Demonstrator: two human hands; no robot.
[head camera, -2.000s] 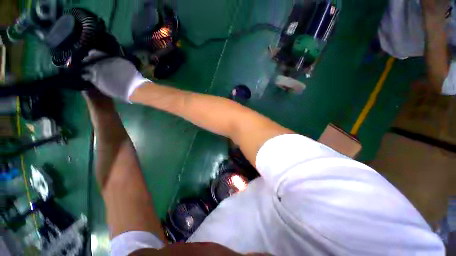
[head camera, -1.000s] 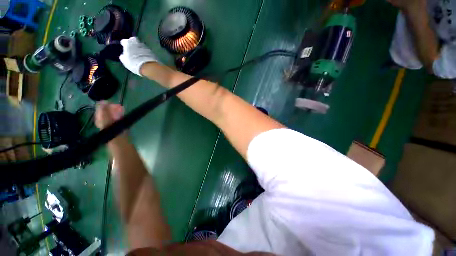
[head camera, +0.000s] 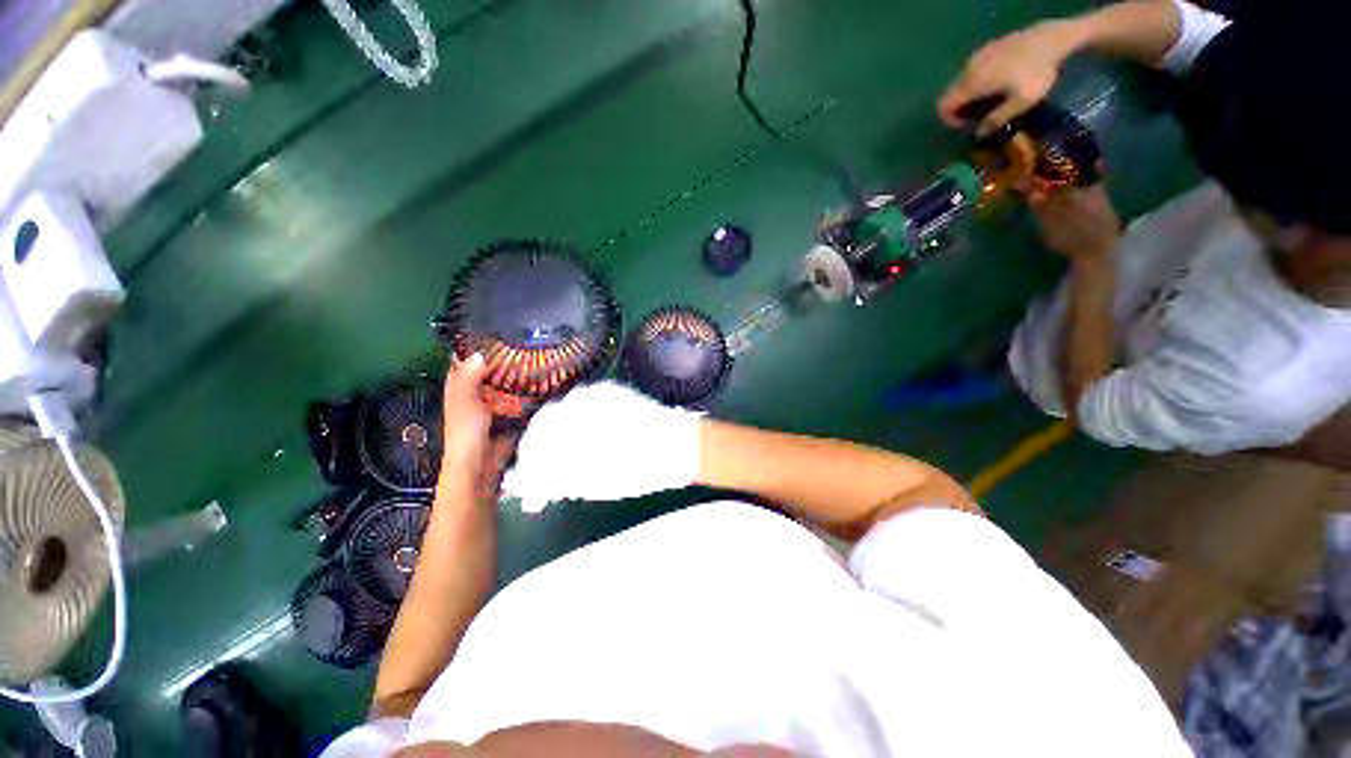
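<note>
A black desk fan (head camera: 531, 304) is in front of me, its smooth dark disc facing up and its slots glowing orange on the near side. My bare left hand (head camera: 471, 422) grips its lower left edge, thumb on the rim. My right hand (head camera: 605, 441), in a white glove, is closed at the fan's near underside. The glove hides the base and where its fingers touch. A smaller round black fan (head camera: 677, 356) stands just right of the held one, apart from my glove.
Several black fans (head camera: 403, 437) stand at the left. A small round black part (head camera: 726, 249) lies near the green bench grinder (head camera: 904, 230) with its pale wheel (head camera: 828, 273). A co-worker (head camera: 1133, 348) holds a fan at its far end. A pale fan (head camera: 52, 555) stands far left on the green bench (head camera: 341, 178).
The view has turned and shifted. Both hands were stretched far out over the bench and apart; they are now close to my body, together at a fan. The black strap across the view is gone.
</note>
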